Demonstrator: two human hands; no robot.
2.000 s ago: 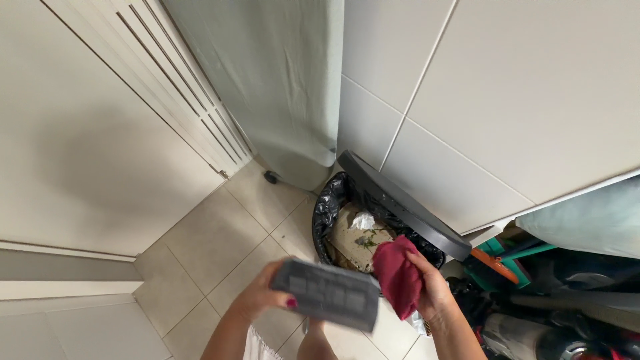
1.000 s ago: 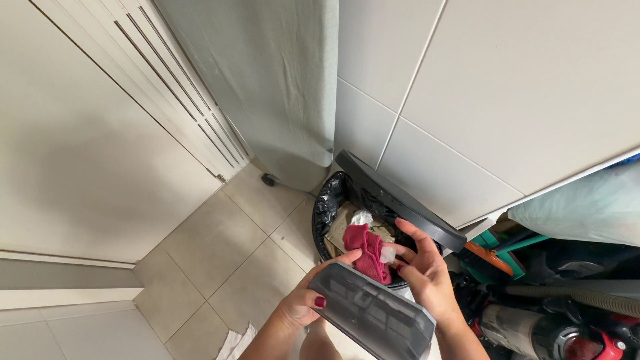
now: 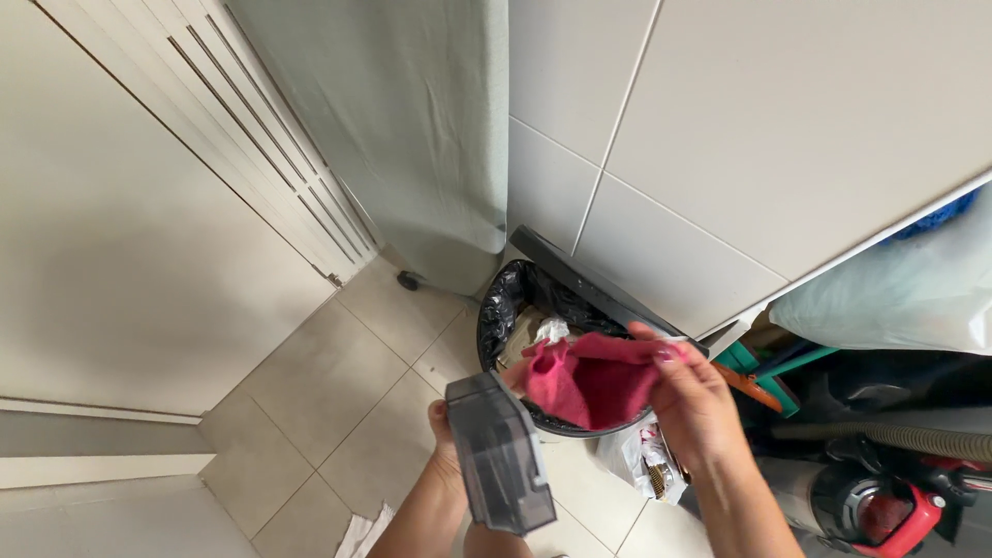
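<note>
My left hand (image 3: 443, 434) grips a smoky translucent plastic container (image 3: 500, 457), tilted on its end; its fingers pass behind the container and seem to reach the cloth. A crumpled red cloth (image 3: 593, 380) is stretched over the bin's opening, with my right hand (image 3: 686, 387) pinching its right side. Below the cloth stands a round trash bin lined with a black bag (image 3: 500, 310). Its dark lid (image 3: 597, 287) leans up against the wall. Inside lie a white crumpled scrap (image 3: 552, 331) and beige refuse, partly hidden by the cloth.
A covered ironing board (image 3: 418, 139) stands upright behind the bin. White tiles (image 3: 697, 155) form the wall at right. A white plastic bag with refuse (image 3: 632, 457) lies beside the bin. At lower right is a red and black vacuum cleaner (image 3: 876, 504). A whitish cloth (image 3: 364, 535) lies on the floor.
The red cloth, bunched up before, is now spread wider between my hands. The container has turned from lying nearly level to steeply tilted. My right hand has moved right, away from the container.
</note>
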